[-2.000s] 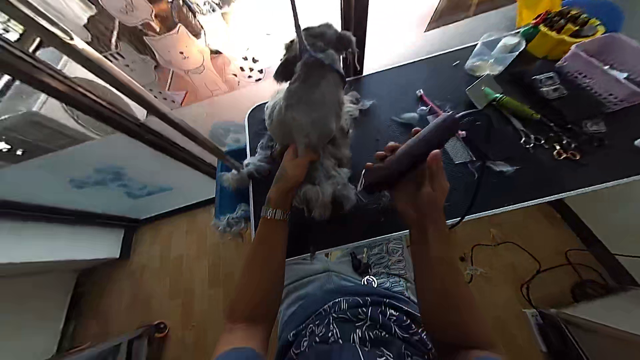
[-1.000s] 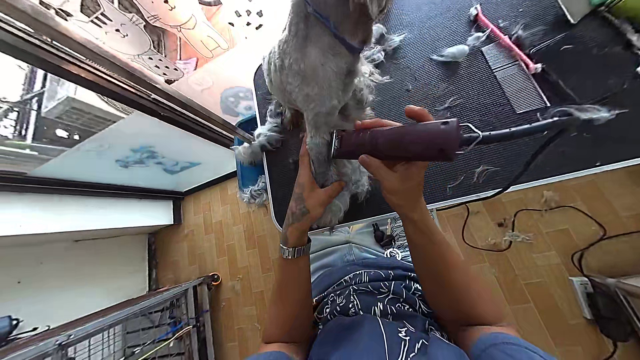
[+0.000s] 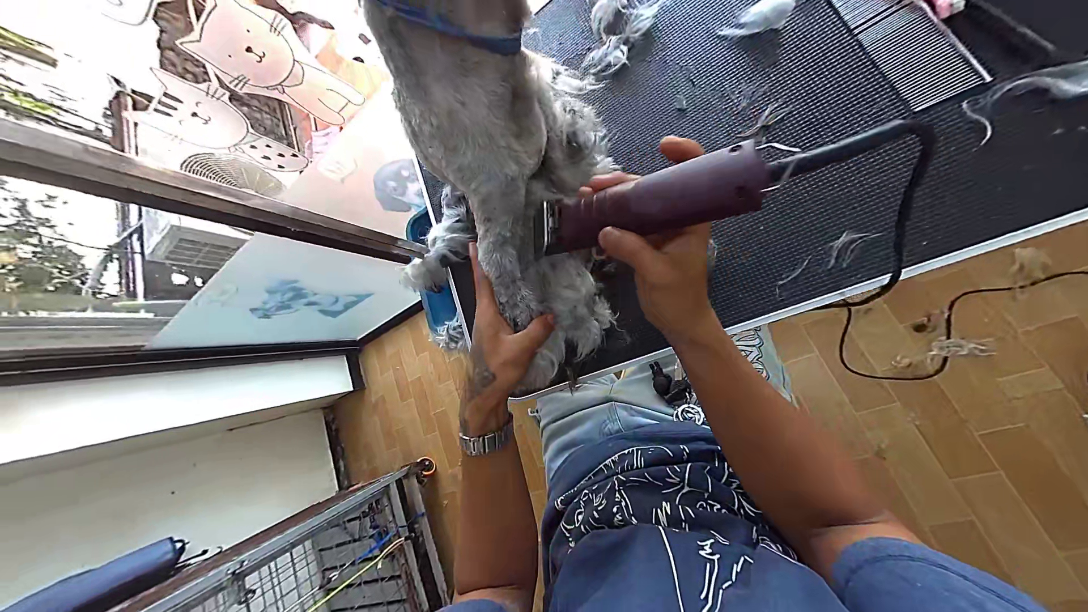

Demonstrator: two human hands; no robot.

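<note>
A grey dog (image 3: 476,110) with a blue loop around its neck is on the black grooming table (image 3: 765,246); its head is out of frame. My left hand (image 3: 501,348), with a metal watch at the wrist, is wrapped around the lower part of one of its legs. In my right hand (image 3: 663,229) is a purple electric clipper (image 3: 671,200), held level, its blade end against or very close to the fur of the leg. The clipper's black cord (image 3: 914,187) runs off to the right. Shaggy fur hangs on the leg beside it.
Tufts of cut fur (image 3: 761,17) lie on the table. A metal comb (image 3: 914,47) is at the back right. A blue container (image 3: 439,306) stands beyond the table's left edge. Glass panels with cat drawings (image 3: 246,51) are at the left, a metal cage (image 3: 340,552) below. The cord loops over the tiled floor.
Two seconds ago the clipper was away from the dog; now its blade is at the leg. My left hand has moved down onto the lower leg. The view has moved closer to the dog.
</note>
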